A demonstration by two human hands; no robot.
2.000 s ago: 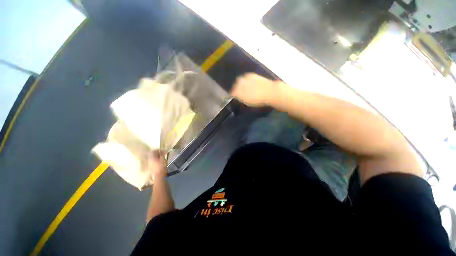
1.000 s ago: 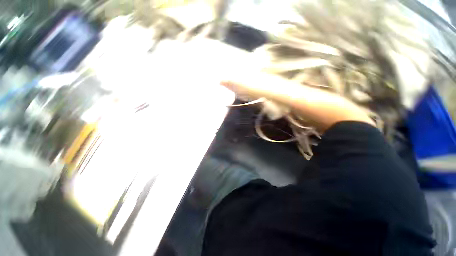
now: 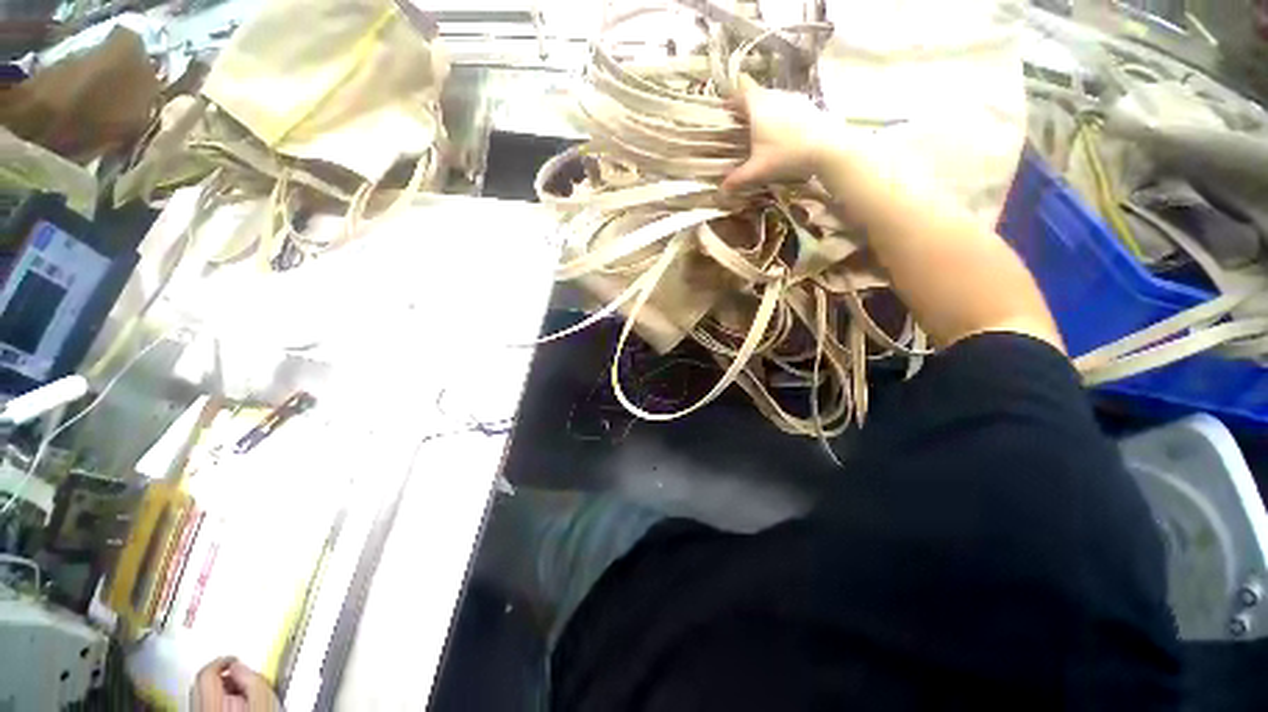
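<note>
A pile of beige bags with many long looped straps [image 3: 751, 299] hangs beyond the right side of the white table. My right hand [image 3: 786, 139] is at the top of the pile, with fingers and thumb around a bundle of the straps. My left hand [image 3: 231, 687] is small and cut off by the bottom edge at lower left, beside the yellow clamp frame [image 3: 146, 556]. Only its curled fingers show, and I cannot see anything held in it.
More beige bags with yellow strips [image 3: 313, 91] lie at the table's far end. A blue bin [image 3: 1078, 264] with bags stands at right, above a pale seat [image 3: 1199, 515]. Dark and red snips [image 3: 275, 422] lie on the white table [image 3: 473, 278]. A control panel [image 3: 56, 299] is at left.
The view has swung from the floor to the table and bag pile. The bag held earlier is out of my hands. My right hand has moved onto the pile's straps; my left hand shows at lower left.
</note>
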